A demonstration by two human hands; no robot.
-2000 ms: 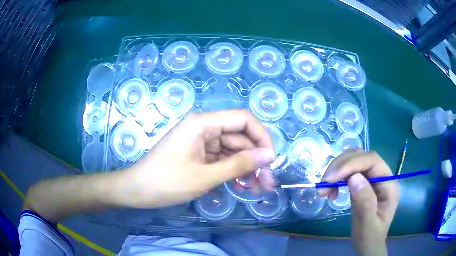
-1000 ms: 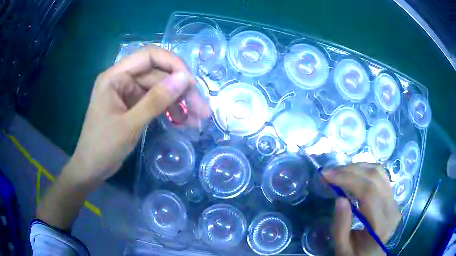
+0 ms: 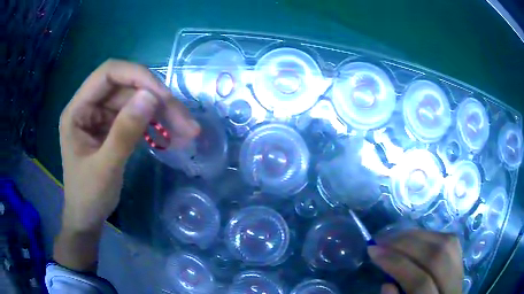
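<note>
The clear blister tray [image 3: 201, 38] lies in front of me with rows of round clear lenses [image 3: 274, 158] in its pockets. My left hand [image 3: 118, 123] is over the tray's left side and pinches a clear lens with a red ring [image 3: 157, 136] at its centre; the fingers hide part of it. My right hand [image 3: 422, 261] is at the lower right, cut off by the bottom edge. It holds the blue-handled fine brush [image 3: 361, 227] with its pale tip pointing up and left over the tray, apart from the held lens. One middle pocket [image 3: 350, 175] looks hazy; I cannot tell whether it holds a lens.
The green mat [image 3: 322, 20] shows behind the tray. A thin wooden-handled brush [image 3: 505, 270] lies at the lower right, beside the tray. A grey floor with a yellow line [image 3: 49, 172] shows at the left. Bright glare covers part of the tray.
My left hand has moved left with the lens, which is turned so its red ring shows more fully. The view has shifted and closed in on the tray. The brush remains in my right hand.
</note>
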